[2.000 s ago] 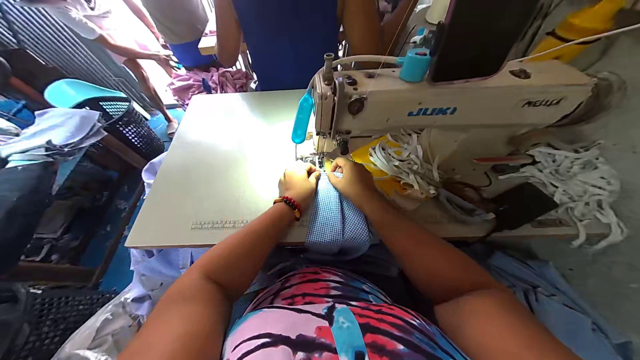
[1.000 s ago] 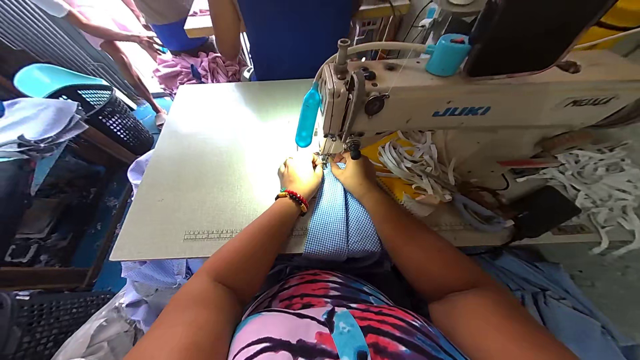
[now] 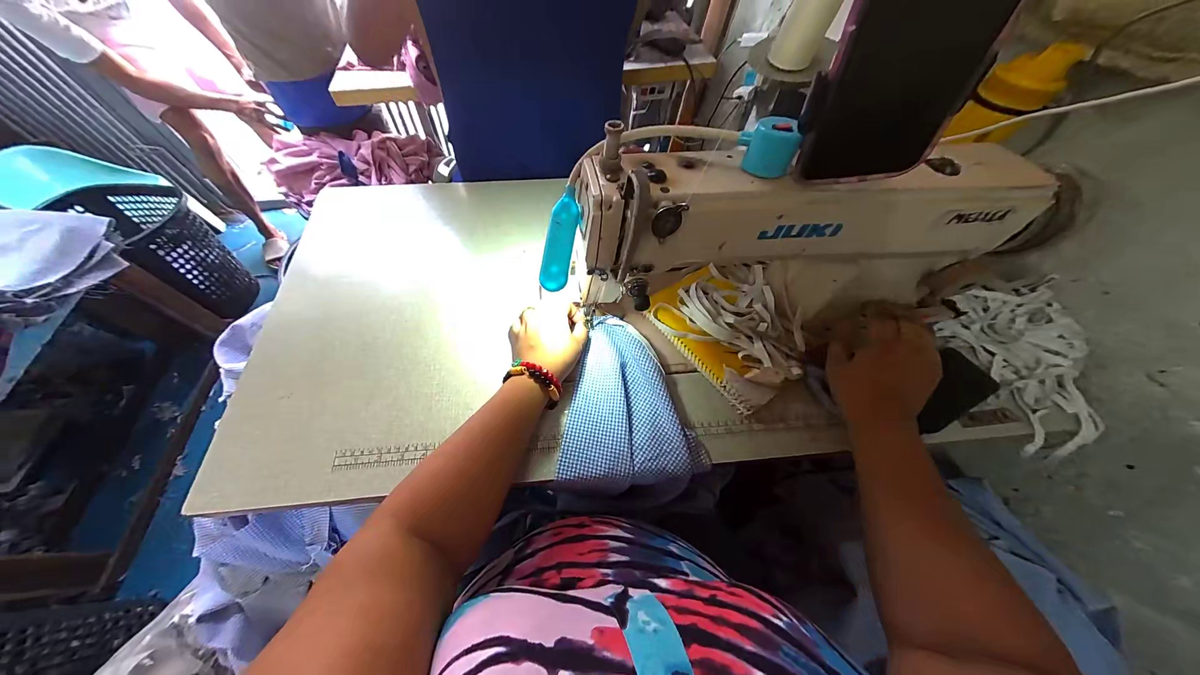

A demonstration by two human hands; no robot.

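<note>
A Juki sewing machine [image 3: 806,211] stands on a pale worktable [image 3: 403,328]. My left hand [image 3: 548,339], with a beaded bracelet on its wrist, rests beside the needle area at the top of a folded blue checked cloth [image 3: 623,412]; its fingertips touch the cloth's edge, and how firmly they grip is hidden. The cloth hangs over the table's front edge. At the right, my right hand [image 3: 883,361] reaches down between a pile of white fabric strips and a dark flat object [image 3: 956,389]. Its fingers are curled and shadowed, so what they hold cannot be told. A turquoise lamp [image 3: 560,242] hangs left of the machine's head.
White strips [image 3: 741,314] lie on yellow material [image 3: 698,347] under the machine arm; more strips [image 3: 1022,347] are at the far right. A phone-like dark panel [image 3: 905,89] stands above the machine. Black baskets [image 3: 202,248] and fabric are at the left. Other people are beyond the table.
My right hand has left the cloth by the needle and moved right, to the shadowed area beside the white strips. My left hand has stayed at the needle area.
</note>
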